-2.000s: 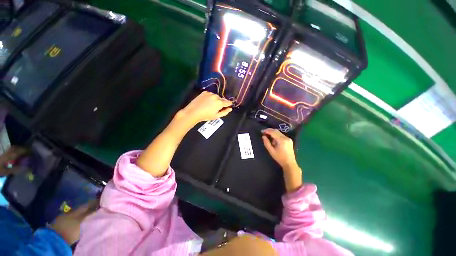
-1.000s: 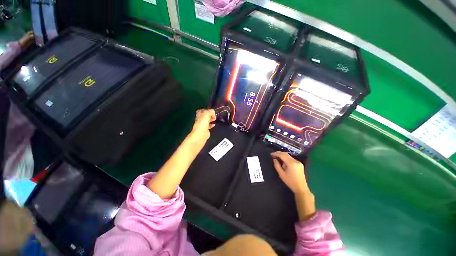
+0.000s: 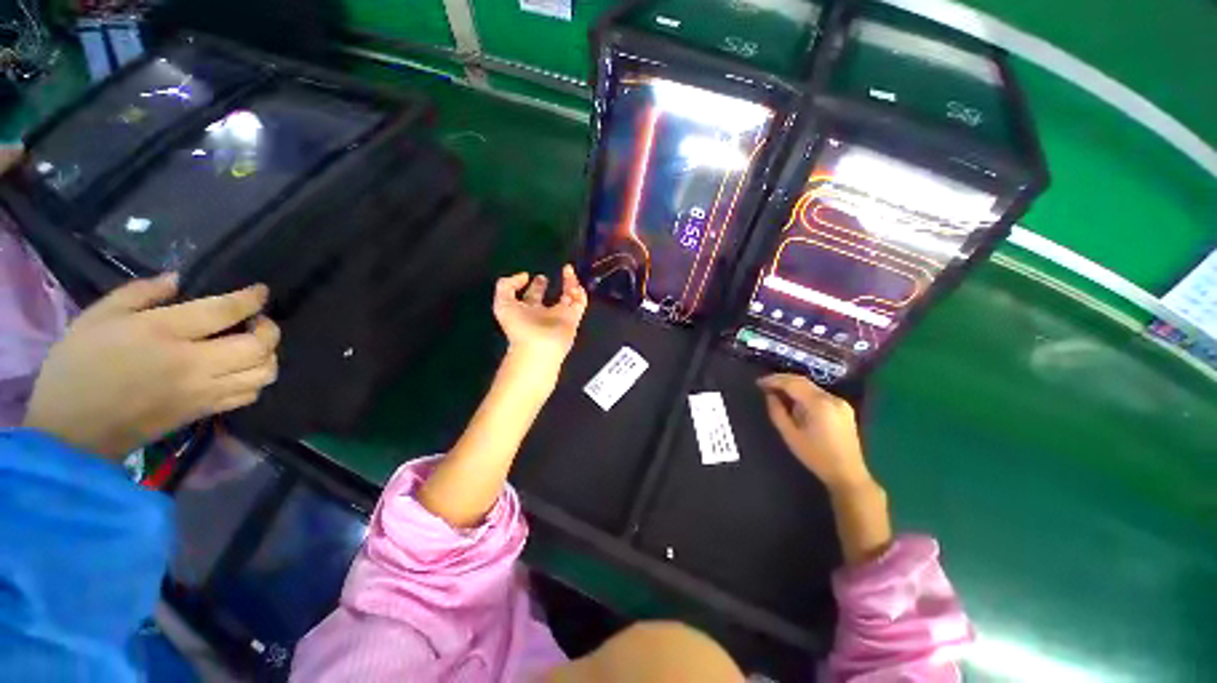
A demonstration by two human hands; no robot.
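The left tablet (image 3: 678, 200) shows an orange-line lock screen with clock digits. The right tablet (image 3: 868, 254) shows orange lines and an icon row. Both lean upright side by side in a black foam tray rim. A two-pocket foam tray (image 3: 561, 454) lies flat before them, with a white barcode label (image 3: 615, 378) in the left pocket and another label (image 3: 714, 427) in the right. My left hand (image 3: 538, 318) is raised, fingers apart and curled, just left of the left tablet's lower corner, holding nothing. My right hand (image 3: 821, 430) is empty with loosely bent fingers, below the right tablet.
Another person's hand (image 3: 160, 354) with a blue sleeve (image 3: 87, 560) reaches in at left, over a black tray stack (image 3: 360, 294) topped with two dark tablets. More dark tablets (image 3: 280, 534) lie lower left. Trayed tablets (image 3: 921, 80) stand behind. A posted sheet (image 3: 1194, 300) is at right.
The right tablet went from lock screen to icon row. My left hand moved off the left tablet's lower edge to its left. The blue-sleeved person's hand came up over the left tray stack.
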